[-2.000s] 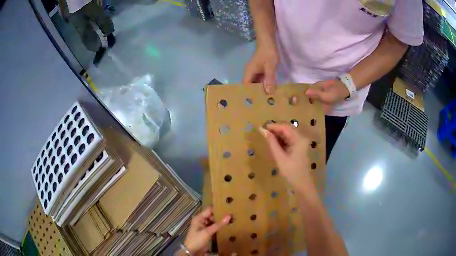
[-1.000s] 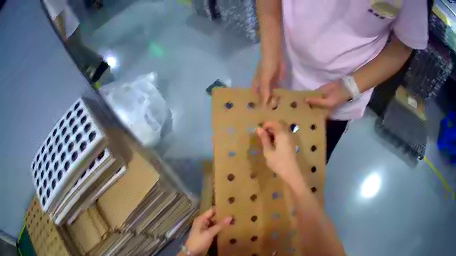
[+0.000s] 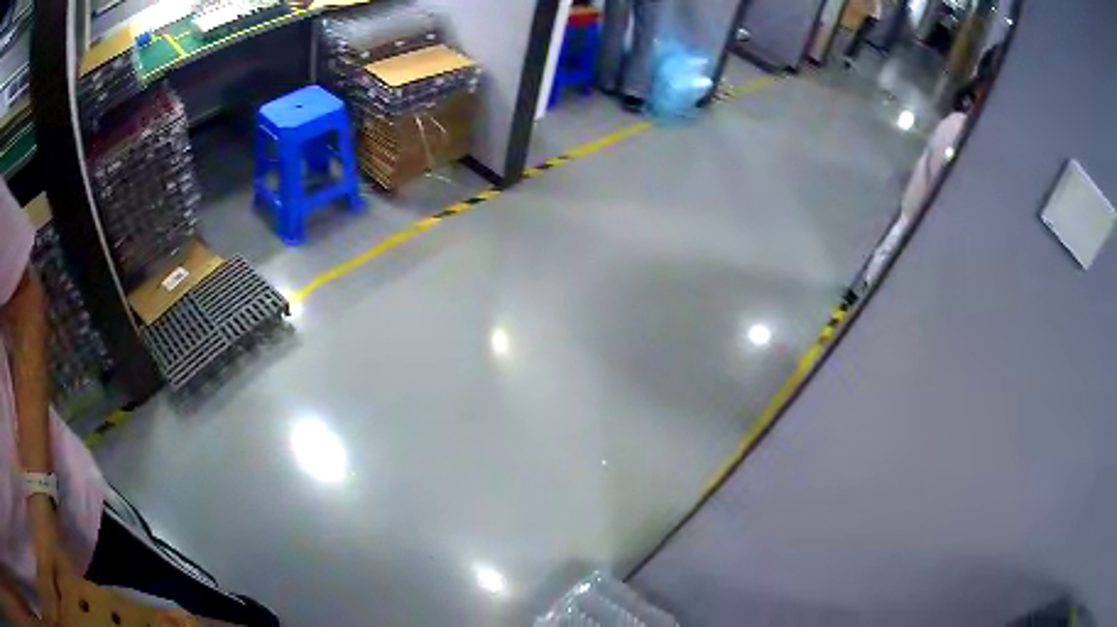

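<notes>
Neither of my hands is in the picture. A corner of the brown perforated cardboard sheet shows at the bottom left, cut off by the edge. Another person's hand is at it, with a white wristband above. Only a few round holes of the sheet are visible. Whether my hands still touch the sheet is hidden.
A blue stool stands by stacked trays and cardboard. Grey slotted trays lie on the floor at left. A green-topped bench is behind. A clear plastic item is at the bottom edge. A grey wall fills the right.
The view has swung right, over the floor aisle. The sheet and the other person have shifted to the lower left. Both my hands and the tray stacks have left the picture.
</notes>
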